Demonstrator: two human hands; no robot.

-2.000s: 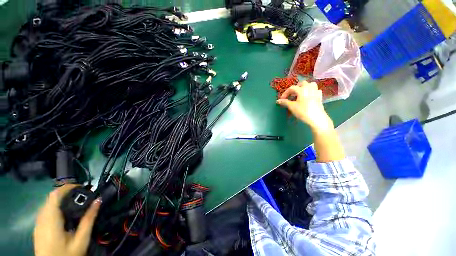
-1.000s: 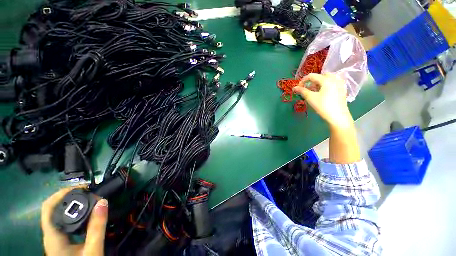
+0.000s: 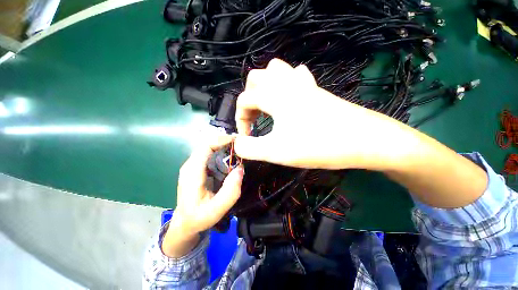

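Observation:
My left hand (image 3: 201, 195) holds a black connector housing (image 3: 218, 163) upright; its pale square socket shows in the end face between my fingers. My right hand (image 3: 295, 122) is just above and right of it. Its thumb and fingertips pinch a thin red-orange sealing ring (image 3: 232, 152), which lies across the housing's end face. Part of the housing is hidden by my fingers.
Black cables (image 3: 341, 51) lie bundled behind my hands, with unbanded housings (image 3: 196, 96) at their left end. Orange-banded housings (image 3: 267, 227) lie at the table edge by my lap. Loose rings (image 3: 507, 133) lie far right. A blue bin (image 3: 221, 252) is below the table.
My right hand has moved from the ring pile to the housing in my left hand, with a ring. The view has turned left, so the ring bag is out of view.

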